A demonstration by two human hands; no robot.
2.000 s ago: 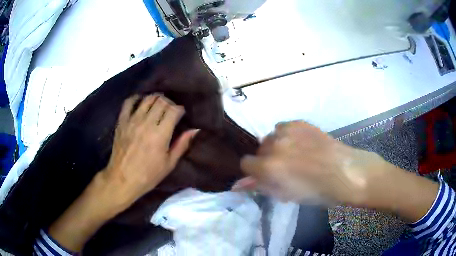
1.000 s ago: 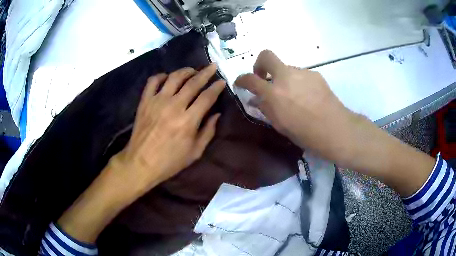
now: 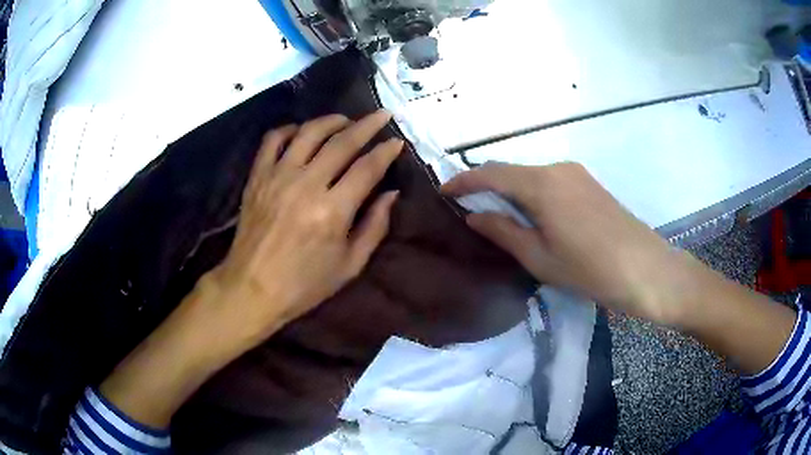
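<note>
The dark shell fabric (image 3: 427, 284) lies over the machine table, its top corner by the presser foot (image 3: 378, 44). My left hand (image 3: 311, 200) lies flat on the dark fabric with fingers apart, fingertips near its right edge. My right hand (image 3: 551, 222) pinches the seam edge (image 3: 453, 203) between thumb and forefinger, where dark and white layers meet. White quilted padding (image 3: 445, 391) shows below the dark fabric, towards my lap. The needle itself cannot be made out.
The sewing machine head (image 3: 311, 22) stands at the top, with a blue stripe. More white quilted cloth (image 3: 40, 80) lies at the left. The white table (image 3: 622, 151) has a grey edge at the right. A red object (image 3: 787, 253) stands beyond it, above the speckled floor.
My left hand has moved up and right to the seam edge. My right hand went up beside the seam, then came back down and now pinches the edge. The fabric is spread flatter.
</note>
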